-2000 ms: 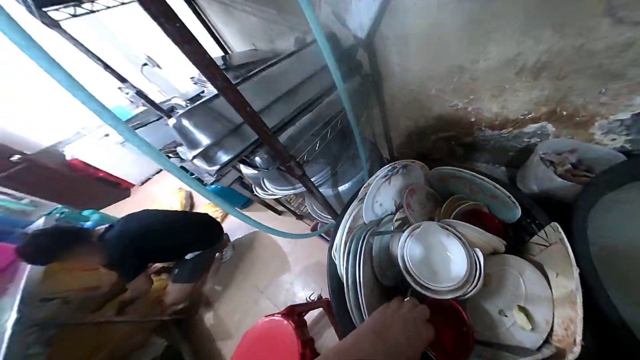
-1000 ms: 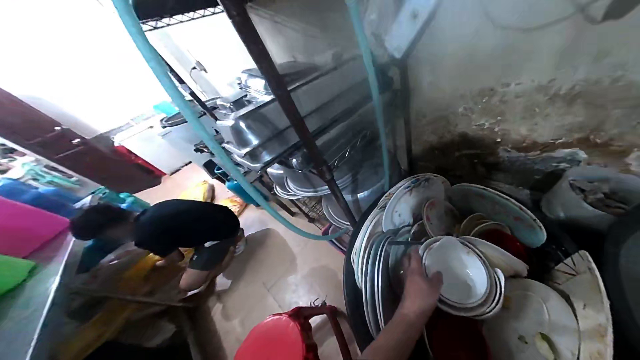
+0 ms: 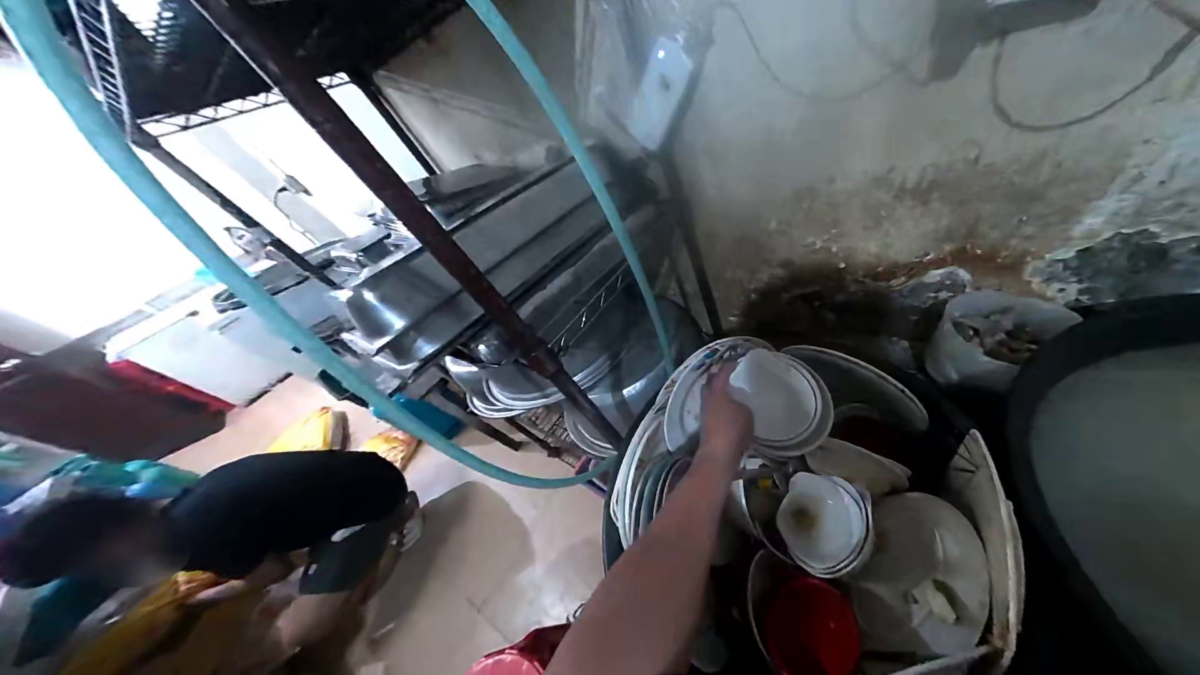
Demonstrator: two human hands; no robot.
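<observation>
My left hand (image 3: 727,412) reaches over a dark tub and is shut on the left rim of a stack of white bowls (image 3: 783,398), tilted above the tub's back part. Below it, smaller white bowls (image 3: 820,525), the top one with a brown stain, sit near a red bowl (image 3: 811,623). Plates stand on edge (image 3: 633,469) along the tub's left side, beside my forearm. A large white plate (image 3: 923,572) with a pale food scrap lies at the right. My right hand is not in view.
A person (image 3: 281,516) in dark clothes crouches at the left. A red plastic stool (image 3: 520,656) stands at the bottom. A teal hose (image 3: 309,347) loops before a metal rack holding pans (image 3: 394,309). At right are a white bin (image 3: 998,333) and a large round vessel (image 3: 1116,469).
My left hand, which was beside the white bowls one second ago, has moved toward the back of the tub with a stack of them. The stained bowls and red bowl show more fully.
</observation>
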